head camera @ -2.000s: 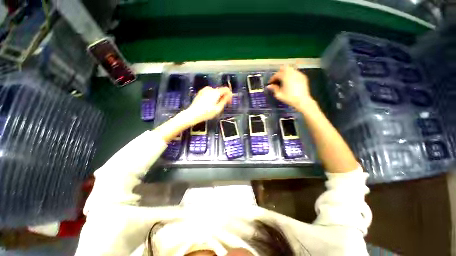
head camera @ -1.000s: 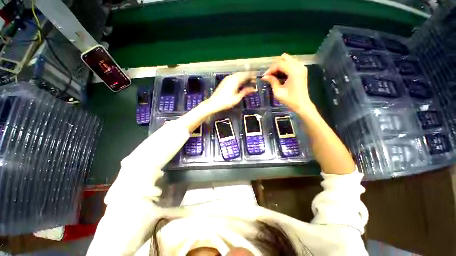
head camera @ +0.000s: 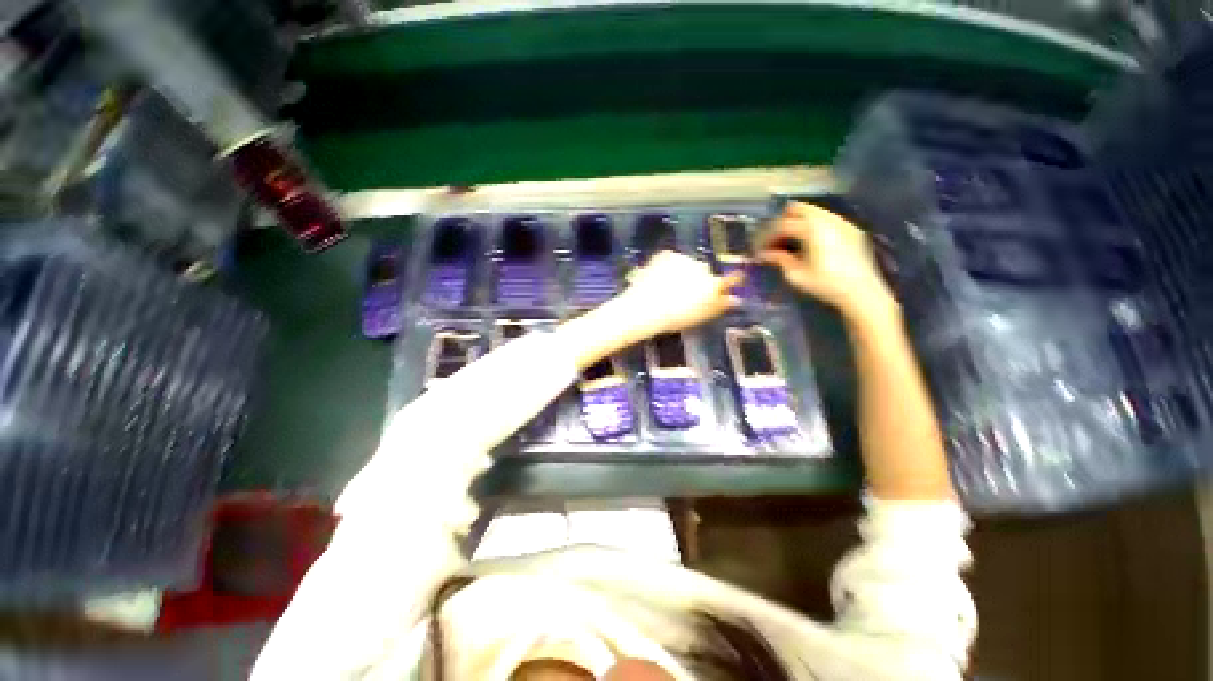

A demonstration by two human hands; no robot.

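Observation:
A clear tray point(head camera: 822, 432) holds purple keypad phones in two rows. The far-row phone at the right point(head camera: 730, 236) has a cream-gold screen border; the others in that row look all dark at the screen. Near-row phones, such as the one at the right point(head camera: 758, 379), show cream-gold borders. My left hand point(head camera: 681, 293) is over the tray, its fingertips at the lower part of the far-right phone. My right hand point(head camera: 822, 256) is at that phone's right side, fingers bent. Blur hides whether either hand pinches anything.
Tall piles of clear trays stand at the left point(head camera: 113, 412) and right point(head camera: 1051, 306). A loose purple phone point(head camera: 383, 290) lies left of the tray. A smartphone point(head camera: 286, 193) leans by the metal post. A green belt point(head camera: 665, 93) runs beyond; a red stool point(head camera: 253, 559) is below left.
Both hands have moved right, from around the third and fourth far-row phones to the far-right one. The fourth phone showed a gold border earlier; now its screen area looks dark.

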